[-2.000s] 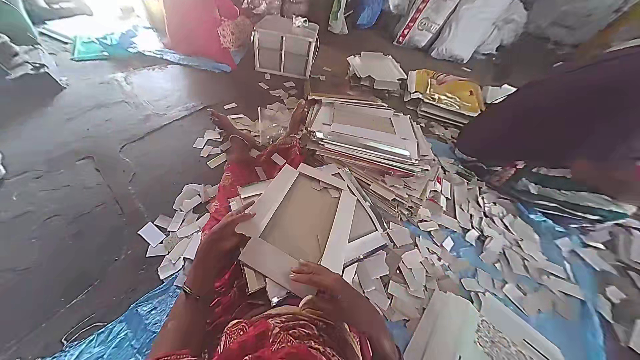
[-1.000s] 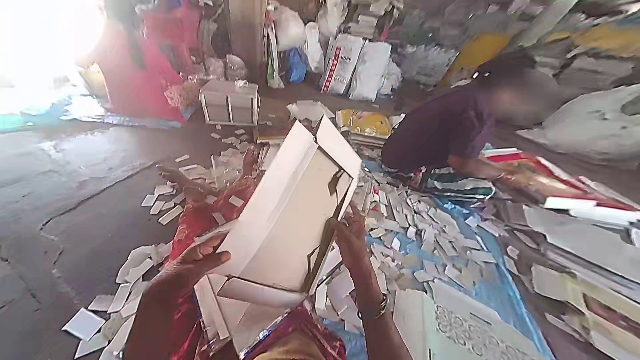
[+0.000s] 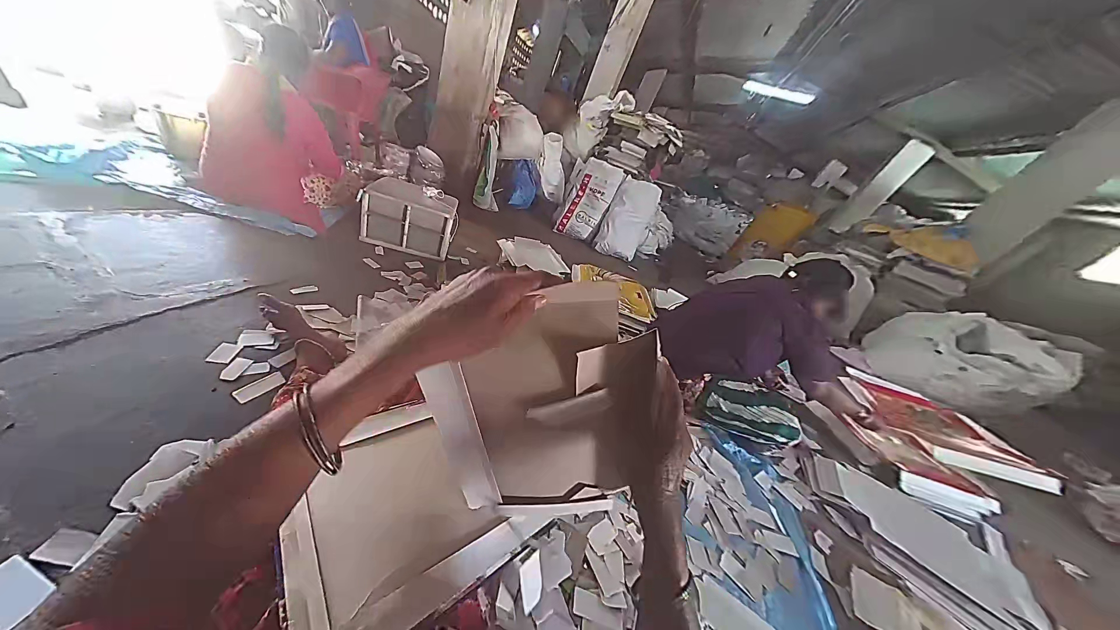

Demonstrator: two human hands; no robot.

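A brown cardboard panel with folded pale edges (image 3: 542,437) is raised over my lap, tilted, with one half-loose flap near its right side. My left hand (image 3: 503,302) grips its upper edge, the forearm with bangles crossing in front of the view. At the panel's right side is my right hand (image 3: 661,429), in shadow, its fingers around the edge by the flap. Under the raised panel, another flat cardboard piece with pale borders (image 3: 394,516) rests on my lap.
Cardboard scraps (image 3: 604,560) lie on a blue plastic sheet (image 3: 779,525) at the right. A co-worker in purple (image 3: 744,328) bends over red printed boards (image 3: 927,420). Flat boards (image 3: 927,525) are stacked at the lower right. A framed box (image 3: 407,219) and white sacks (image 3: 604,206) stand ahead.
My left hand has moved from the lower left side of the cardboard to its upper edge. The panel stands at a different tilt. The view has risen, showing more of the room.
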